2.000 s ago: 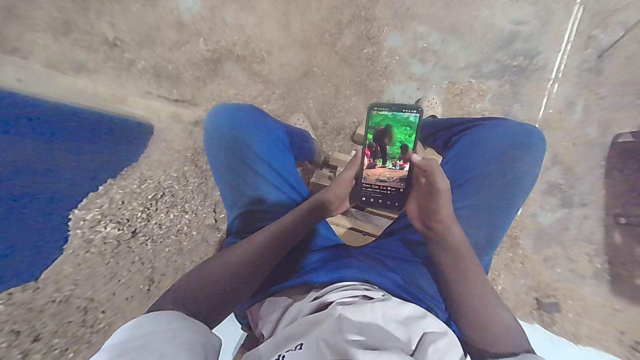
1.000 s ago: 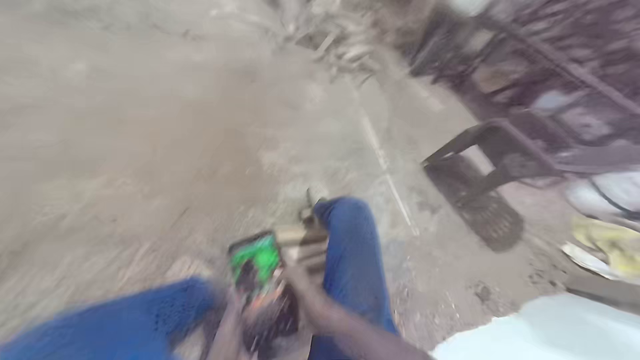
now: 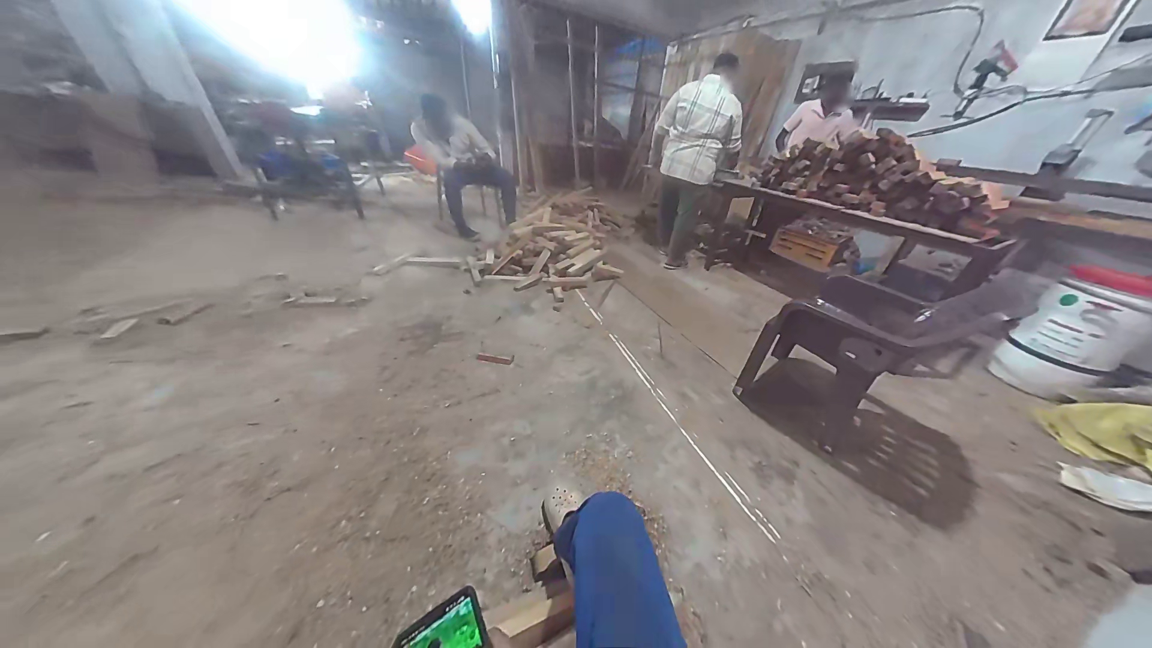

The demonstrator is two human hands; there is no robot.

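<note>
A black smartphone (image 3: 450,623) with a green picture on its lit screen is cut off by the bottom edge of the view. Against its right side shows a sliver of my right hand (image 3: 499,638), gripping it; the rest of that hand is out of frame. My left hand is not in view. Just right of the phone lie pale wooden blocks (image 3: 531,614), beside my blue-trousered knee (image 3: 621,567). A light clog with holes (image 3: 560,506) shows beyond the knee.
Wood pieces (image 3: 558,247) are heaped on the floor ahead. A dark plastic chair (image 3: 846,342) and white drum (image 3: 1071,333) stand right. Blocks cover a workbench (image 3: 886,216) near two standing people (image 3: 702,135), (image 3: 819,117). Another person (image 3: 463,153) sits farther back.
The view has swung up from my lap to the room. Both hands showed on the phone two seconds ago; now the phone is at the bottom edge and my left hand is out of view.
</note>
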